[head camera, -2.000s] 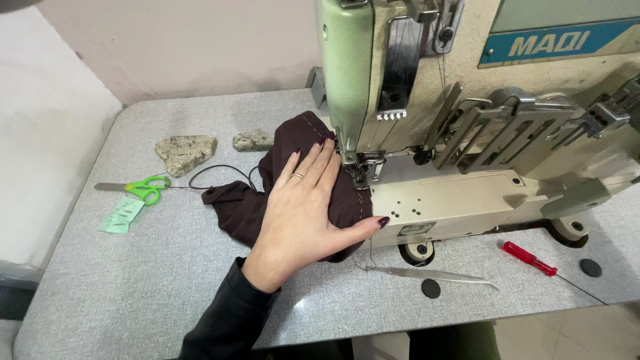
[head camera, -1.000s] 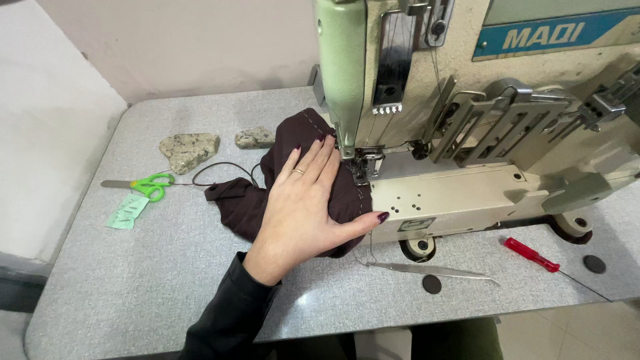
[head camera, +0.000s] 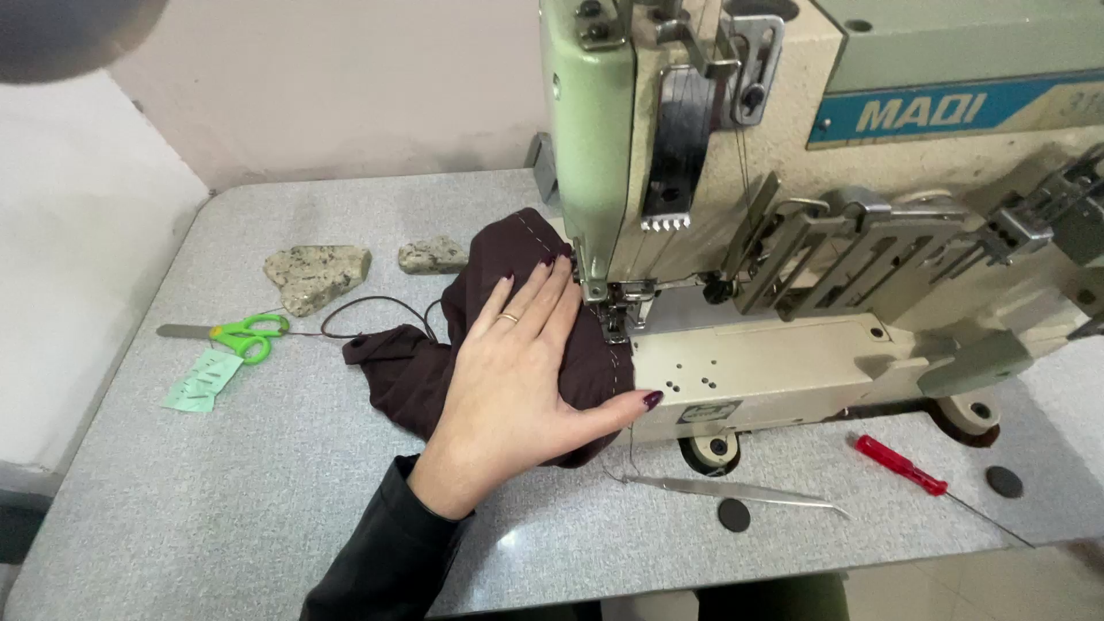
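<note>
My left hand (head camera: pixel 526 371) lies flat on a dark brown garment (head camera: pixel 492 267), fingers slightly apart, thumb stretched toward the machine bed. The cloth sits at the left end of the bed of a green and cream MAQI sewing machine (head camera: pixel 591 147), and its edge with a light stitch line runs under the presser foot (head camera: pixel 614 323). A narrower part of the garment and a dark cord (head camera: pixel 371 299) extend to the left. My right hand is not in view.
Green-handled scissors (head camera: pixel 250 332), a pale green paper scrap (head camera: pixel 205 379) and two stone pieces (head camera: pixel 319 274) (head camera: pixel 433 255) lie on the left of the speckled table. Along the front are bent tweezers (head camera: pixel 733 492), a dark disc (head camera: pixel 733 515), a red screwdriver (head camera: pixel 901 464) and another disc (head camera: pixel 1005 482).
</note>
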